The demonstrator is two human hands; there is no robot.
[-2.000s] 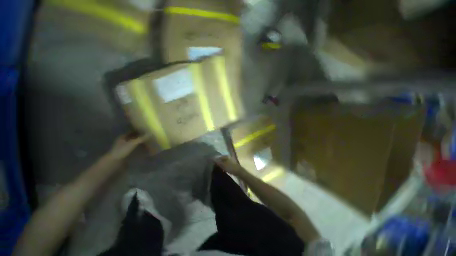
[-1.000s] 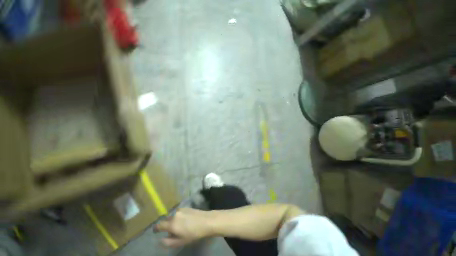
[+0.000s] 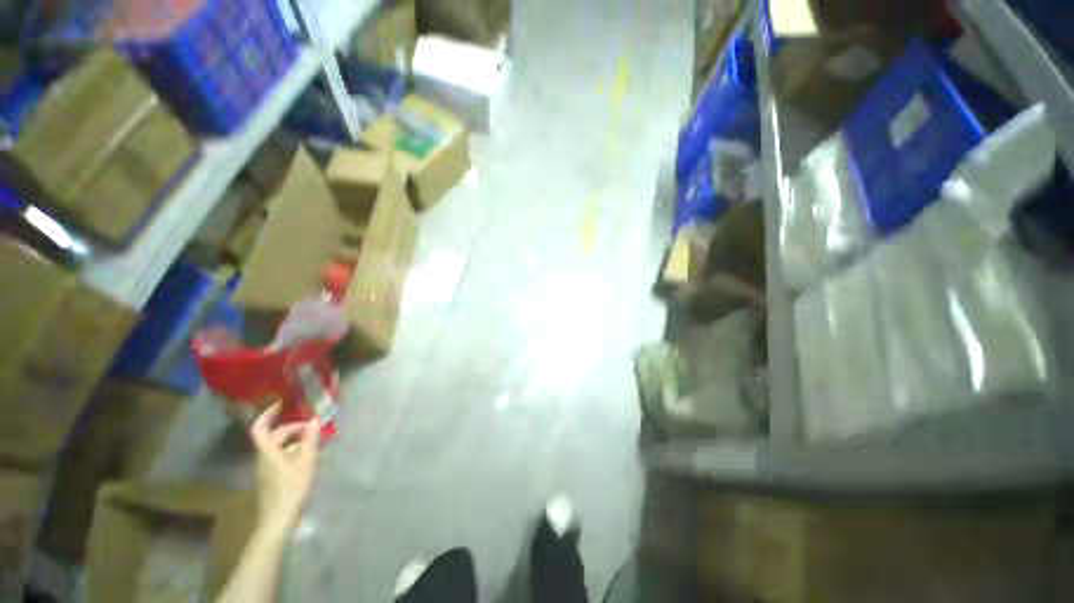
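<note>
My left hand is in front of me at the lower left, fingers apart, near the lower edge of a red and white plastic bag. The hand looks empty; whether a fingertip touches the bag is not clear in the blur. The bag is crumpled and lies against a large open cardboard box with its flaps up. My right hand is not in view.
Racks line both sides of a grey floor aisle. An open box stands at the lower left. A white carton stands farther up. Clear plastic bags and a blue bin are on the right shelf.
The view has moved along the aisle from the taped cartons to the red and white bag. The arm seen crossing low a second ago is gone; my left hand now reaches out at the left.
</note>
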